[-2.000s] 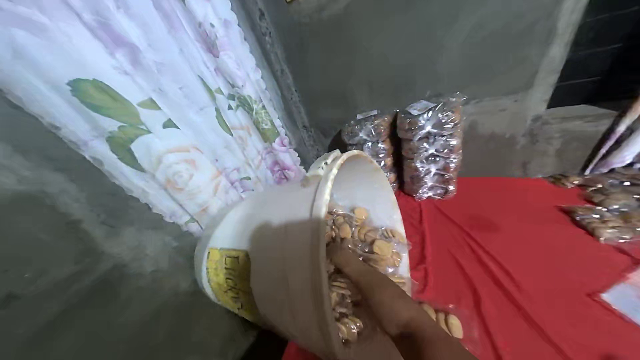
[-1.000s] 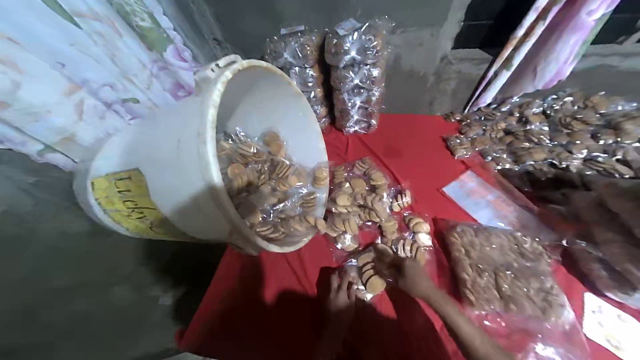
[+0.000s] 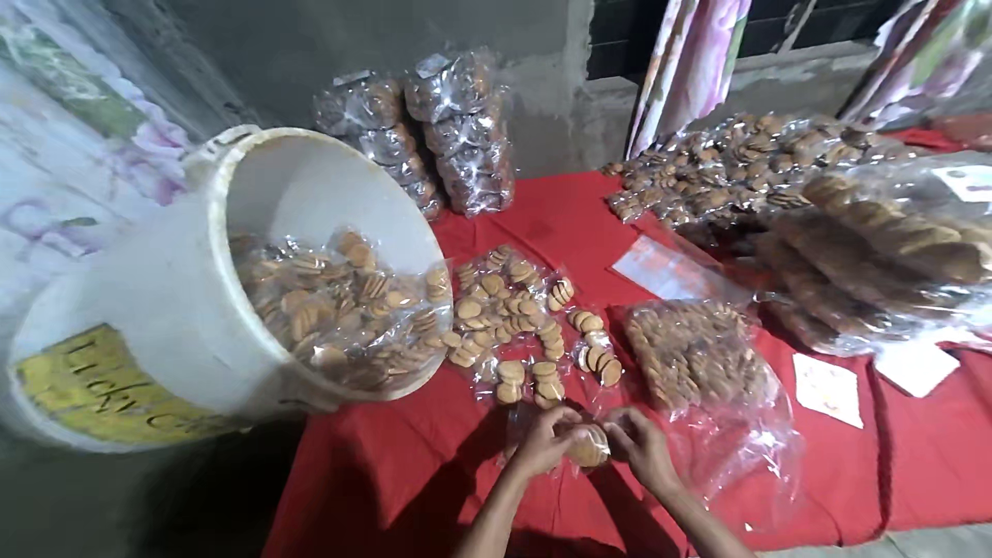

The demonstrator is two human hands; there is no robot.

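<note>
Near the front edge of the red tablecloth (image 3: 387, 480), my left hand (image 3: 546, 446) and my right hand (image 3: 639, 449) pinch the two sides of a small clear plastic pack of round biscuits (image 3: 589, 447). Just beyond them lies a loose pile of small biscuit packs (image 3: 511, 310). A white plastic bucket (image 3: 139, 279) with a yellow label lies tipped at the left, its mouth toward the pile. More biscuit packs (image 3: 349, 310) fill its lower side. Right of my hands is a large clear bag of biscuits (image 3: 697, 356), laid flat.
Tall stacked packs in clear plastic (image 3: 469, 139) stand by the grey wall. At the back right lies a heap of packed biscuits (image 3: 736, 167), with large filled bags (image 3: 891, 248) before it. Printed sheets (image 3: 828, 387) lie at the right. A floral curtain (image 3: 70, 147) hangs behind the bucket.
Two seconds ago a hand was in the bucket among the packs; now both hands hold one pack over the tablecloth. The view has swung right.
</note>
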